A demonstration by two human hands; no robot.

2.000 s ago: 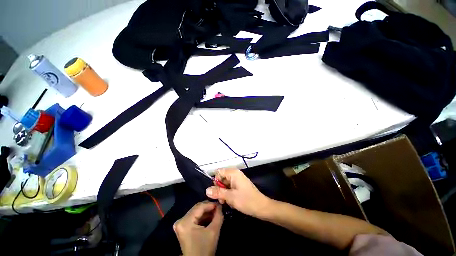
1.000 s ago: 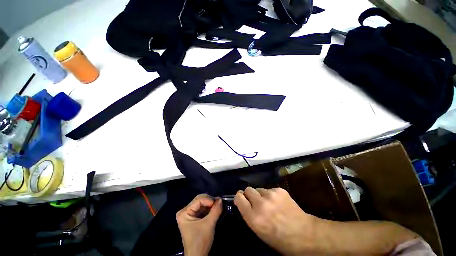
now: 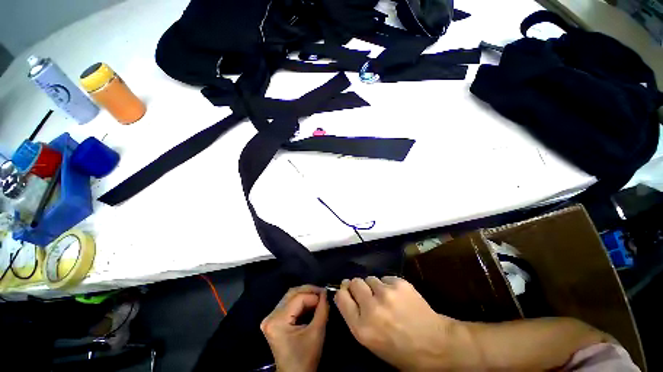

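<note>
A long flat black strap (image 3: 263,218) runs from the black bag pile (image 3: 218,43) over the table edge down to my hands. My left hand (image 3: 296,325) pinches the dark work at the strap's lower end between thumb and fingertips. My right hand (image 3: 389,320) is close beside it, its fingers curled over a tool, of which only a short shiny metal tip (image 3: 332,288) shows between the hands. Black fabric lies below the hands and merges with the strap end, so the exact spot worked on cannot be made out.
On the white table (image 3: 451,174) are a black bag (image 3: 574,102) at right, a spray can (image 3: 62,89), an orange bottle (image 3: 114,94), a blue tray (image 3: 69,200), tape (image 3: 69,259), a small pink object (image 3: 319,132) and dark cord (image 3: 338,215). An open cardboard box (image 3: 567,269) stands below right.
Two seconds ago my right hand held the red-gripped snips pointing up-left; it has since turned over and come down beside my left hand. The loose strap piece at the left table edge is out of sight.
</note>
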